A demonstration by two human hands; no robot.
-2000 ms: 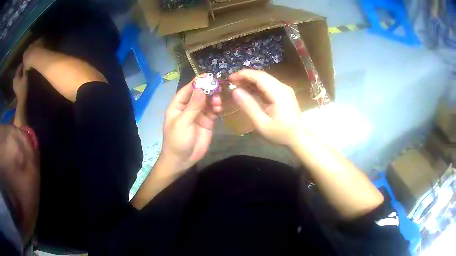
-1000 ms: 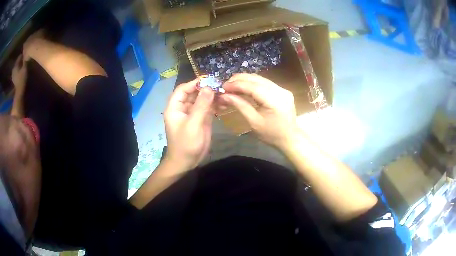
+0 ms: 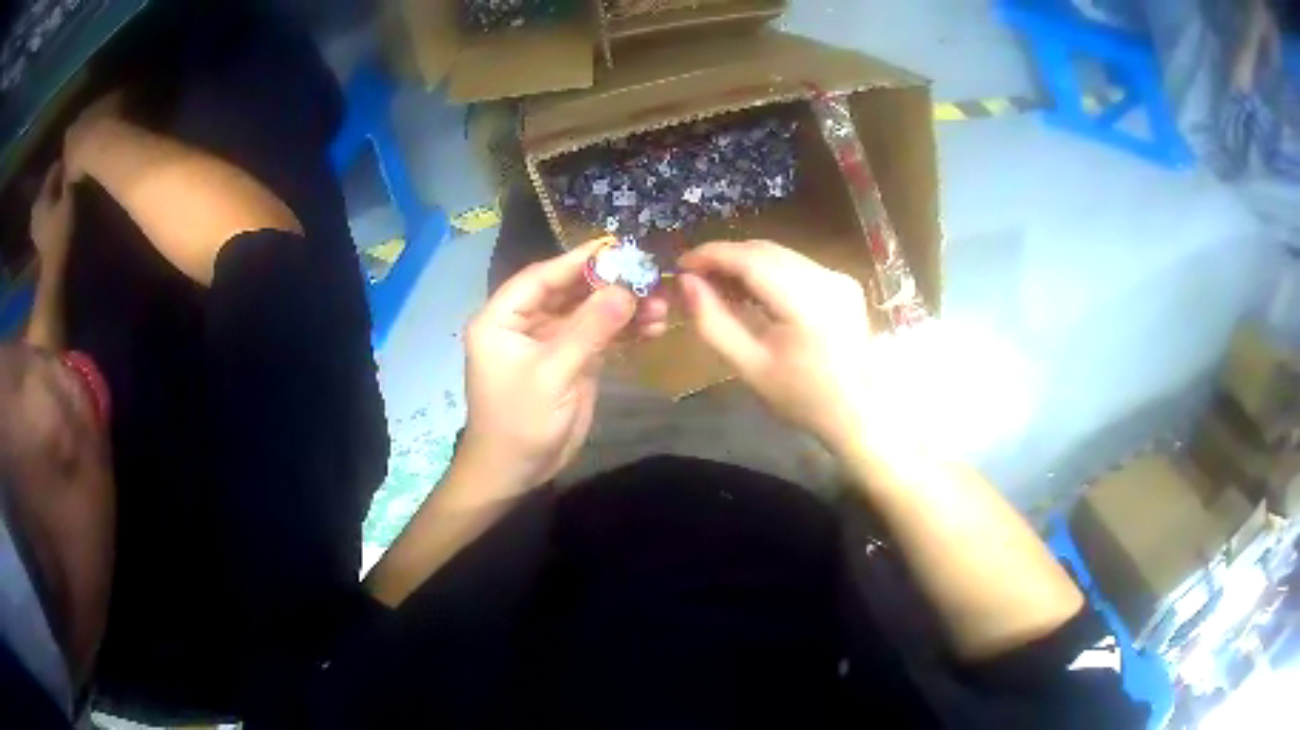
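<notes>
My left hand pinches a small whitish wired module between thumb and fingers, above my lap. A reddish lead wire loops along the module's left edge, with a yellowish bit at its top. My right hand is just right of the module, thumb and fingertips closed together on a thin dark lead wire that runs from the module. The wire's end is hidden by the fingertips.
A large open carton of small grey-purple pieces stands just beyond my hands, with smaller cartons behind. A person in dark clothes sits close at left. Blue stools and right-hand cartons stand around.
The module has shifted slightly right and down and is turned. My right fingertips, which were against the module a second ago, have drawn a little to the right.
</notes>
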